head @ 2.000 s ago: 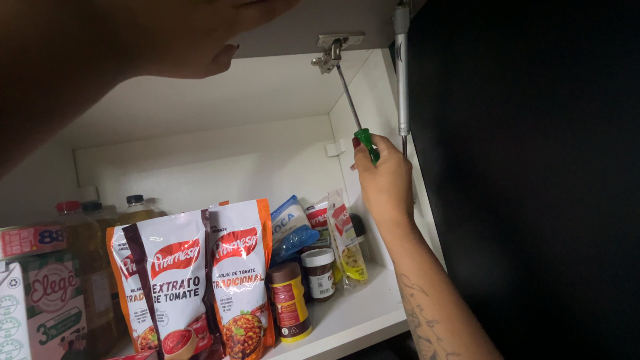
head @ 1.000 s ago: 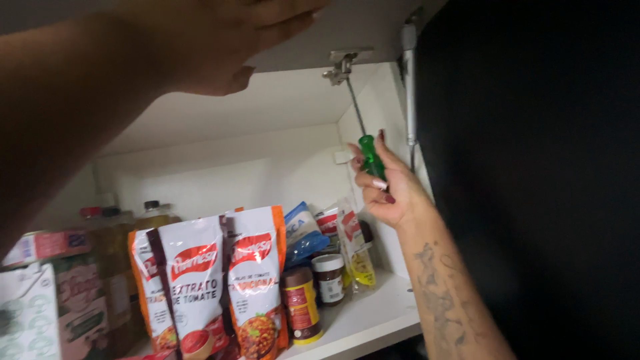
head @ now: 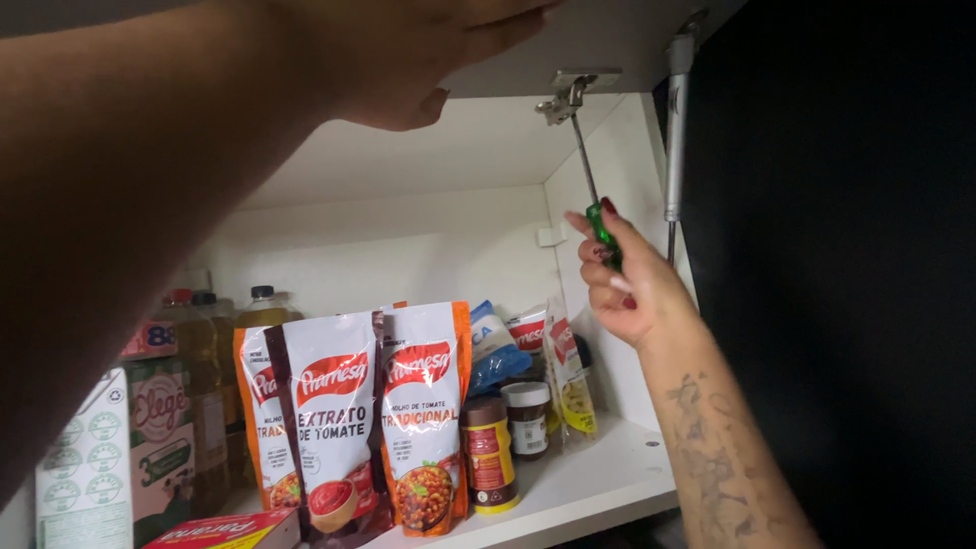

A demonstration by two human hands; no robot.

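My right hand (head: 629,274) is closed around the green handle of a screwdriver (head: 585,160), which points upward. Its tip meets a metal cabinet hinge (head: 566,99) under the raised grey cabinet door (head: 610,38); the exact screw is too small to make out. At the upper left, my left hand (head: 427,61) lies against the underside of that door, left of the hinge, with no object seen in it. Its fingertips are partly cut off by the frame's top edge.
Right of the hinge stands a gas strut (head: 676,130). Below, the white cabinet shelf (head: 602,473) holds tomato sauce pouches (head: 335,427), a brown-lidded canister (head: 489,457), a white-lidded jar (head: 526,419), a blue bag (head: 496,347), oil bottles (head: 263,305) and cartons (head: 84,457).
The fingers of my right hand have shifted around the green handle, while the screwdriver stays at the hinge. My left hand remains up at the door.
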